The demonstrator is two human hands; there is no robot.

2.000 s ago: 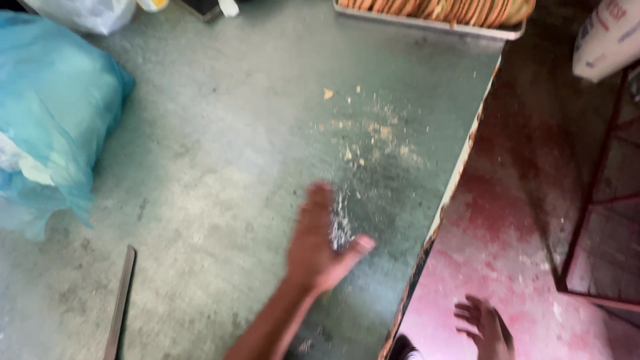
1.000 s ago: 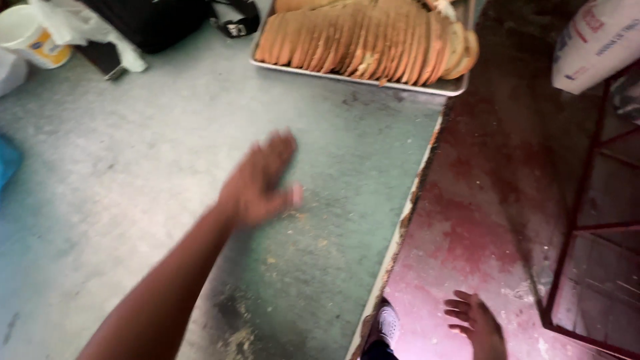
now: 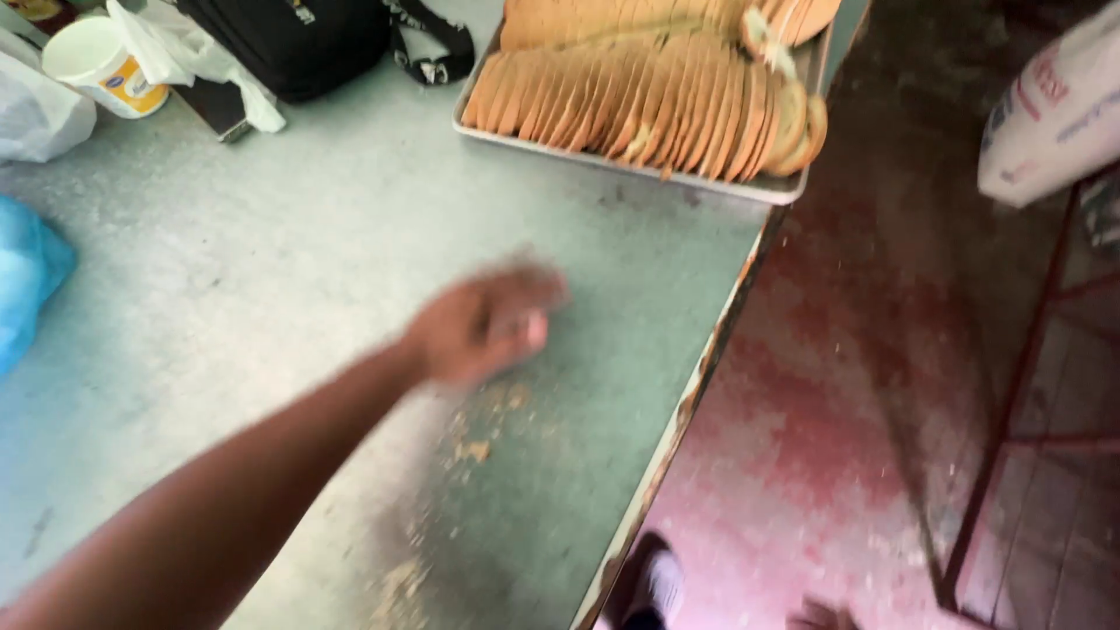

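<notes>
My left hand (image 3: 490, 324) is over the green-grey tabletop (image 3: 289, 254), blurred by motion, its fingers apart and nothing held. Bread crumbs (image 3: 477, 451) lie on the surface just below it, and more crumbs (image 3: 402, 586) are scattered nearer the bottom of the view. Beyond the hand, a metal tray (image 3: 612, 163) bears rows of sliced bread (image 3: 612, 96) at the table's corner. My right hand (image 3: 822, 615) shows only in part at the bottom edge, over the floor beside the table and away from the tray; its fingers are too cut off to read.
A black bag (image 3: 297, 44), a plastic tub (image 3: 105, 66), a dark flat object (image 3: 214, 107) and white plastic stand at the upper left. A blue plastic bag (image 3: 26, 271) lies at the left edge. Right of the worn table edge are a red metal frame (image 3: 1006, 437) and a printed sack (image 3: 1050, 105).
The view has shifted, bringing the bread tray more fully into sight. My left hand has moved across the tabletop, and the crumbs now lie differently. My right hand has mostly left the view.
</notes>
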